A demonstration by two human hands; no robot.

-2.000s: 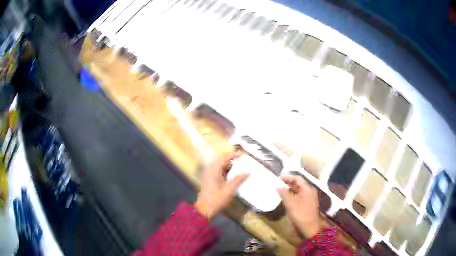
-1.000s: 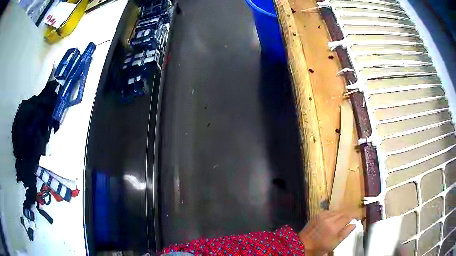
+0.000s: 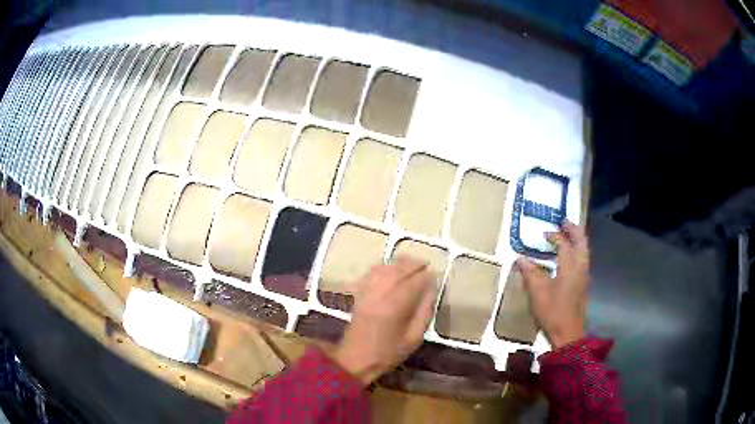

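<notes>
A blue-and-silver cutting die (image 3: 541, 213) stands on the white sheet (image 3: 488, 103) at the right, beside the cut holes. My right hand (image 3: 559, 286) is at its lower end, thumb and fingers apart, fingertips at its lower right edge; a firm hold does not show. My left hand (image 3: 389, 315) is blurred over the holes near the front edge, fingers curled; whether it holds anything is unclear. A small stack of white cut pieces (image 3: 165, 326) lies on the wooden front ledge (image 3: 236, 356), left of my left hand.
The offcut web has narrow slots at the left and rounded holes across the middle. One hole shows a dark patch (image 3: 294, 248). Dark red-brown blocks (image 3: 244, 305) line the front edge. A pale flat strip (image 3: 89, 280) lies on the ledge. Blue machine parts (image 3: 571, 50) stand behind.
The view has swung back from the aisle to the bed. The white stack, earlier in my hands, now lies released on the ledge. My right hand has come to the die.
</notes>
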